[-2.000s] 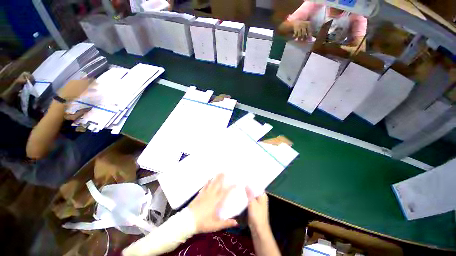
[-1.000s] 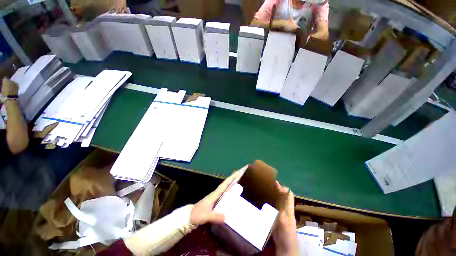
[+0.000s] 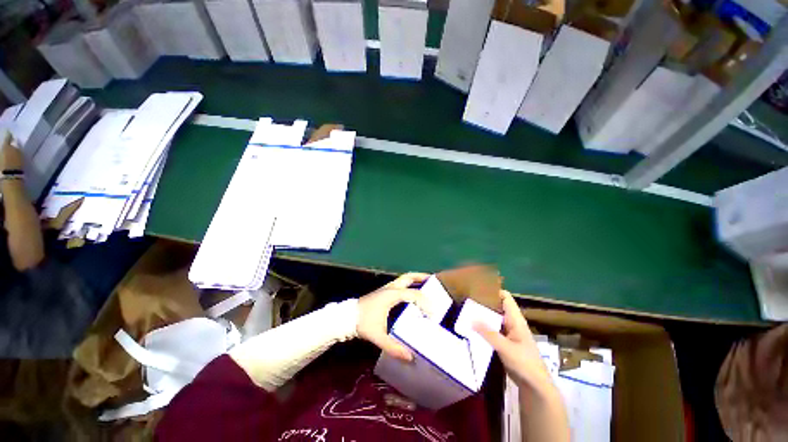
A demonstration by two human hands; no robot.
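An opened white carton (image 3: 432, 358) with blue edges is held at my lap, its flapped end facing up. One white flap lies inward across the end, two small white flaps stand at the sides, and a brown flap (image 3: 473, 285) rises at the far side. My left hand (image 3: 389, 315) grips the carton's left side. My right hand (image 3: 517, 338) holds its right side, with the thumb on the right small flap. A small pile of flat carton blanks (image 3: 285, 190) lies on the green bench in front.
More blanks (image 3: 112, 168) lie at the left, near another worker's arm (image 3: 22, 216). Upright cartons (image 3: 510, 78) line the far side behind a white rail (image 3: 484, 159). A scrap box with brown paper (image 3: 117, 319) is lower left; a supply box (image 3: 644, 371) is lower right. A metal post stands right.
The flat blank became an opened carton at my lap. Since a second ago, its near flap has folded inward and my hands have closed in around the end. The view has shifted.
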